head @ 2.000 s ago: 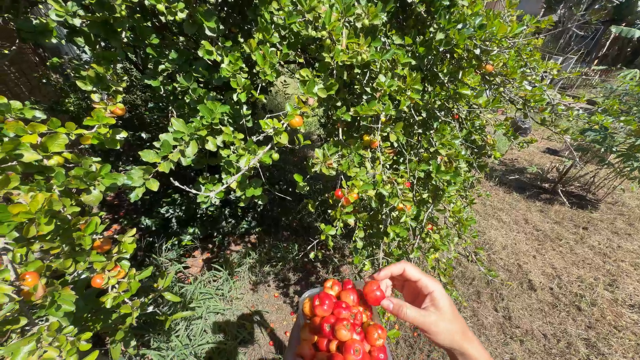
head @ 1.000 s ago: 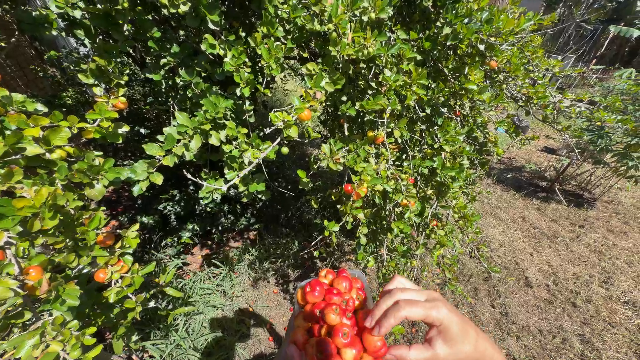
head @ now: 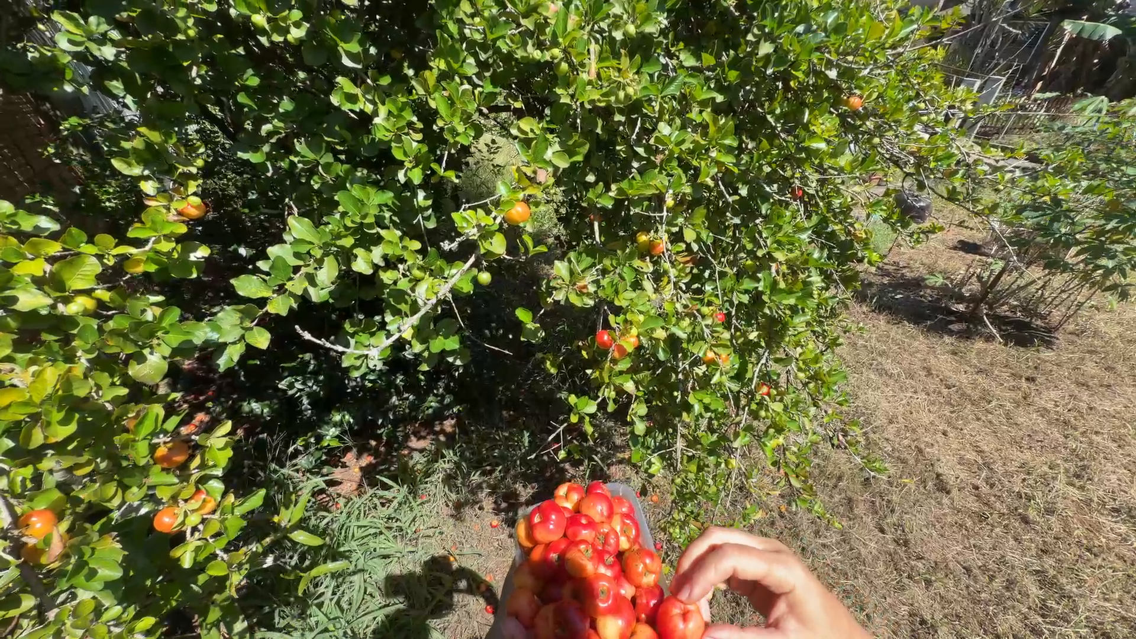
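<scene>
A clear plastic container (head: 641, 513) at the bottom centre is heaped with red and orange acerola-like cherries (head: 581, 559). My right hand (head: 768, 586) is at the container's right side, its thumb and fingers on a red-orange cherry (head: 680, 619) at the edge of the heap. My left hand cannot be made out; whatever supports the container is hidden below the frame. Beyond the container stands a leafy fruit bush, with a red fruit (head: 604, 339) hanging low and an orange fruit (head: 517, 213) near a bare grey branch (head: 417, 315).
More orange fruit (head: 171, 454) hangs among leaves at the left. Green grass blades (head: 364, 550) and small fallen fruit lie under the bush. Dry grass (head: 994, 479) covers the right side, with a thin-stemmed shrub (head: 985, 297) farther back.
My right hand first held a red cherry up at the container's upper right edge. It has moved down to the heap's lower right side, where its fingers are on a cherry.
</scene>
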